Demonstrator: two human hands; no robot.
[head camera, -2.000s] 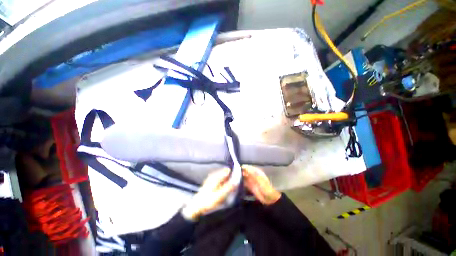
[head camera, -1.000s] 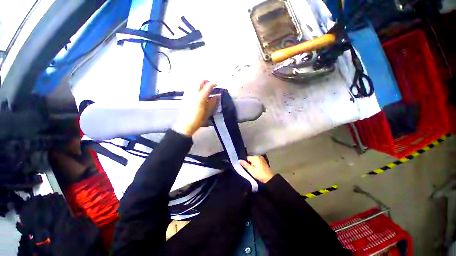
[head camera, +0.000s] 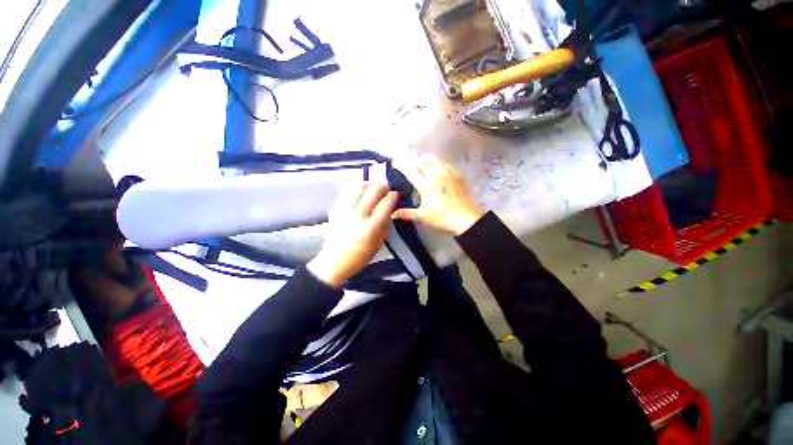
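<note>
A black-and-white fabric strip (head camera: 406, 248) lies over the right end of the long pale grey padded arm (head camera: 235, 207) and hangs down at the table's front edge. My left hand (head camera: 358, 228) holds the strip on the padded arm from the left. My right hand (head camera: 442, 196) is on the strip's dark upper part from the right, fingers bent and close to the left hand. The hands partly hide the strip and the end of the padded arm.
Steam iron (head camera: 520, 111) lies beside the metal iron rest (head camera: 461, 43); black-handled scissors (head camera: 619, 139) at the table's right corner. More strips (head camera: 261, 63) lie at the back across the blue bar (head camera: 246, 117). A bundle (head camera: 326, 348) hangs at the front edge. Red crate (head camera: 713, 148) stands right.
My right hand has moved up from the strip's lower part to the padded arm, beside my left hand. My left hand has come down slightly. The view has shifted a little.
</note>
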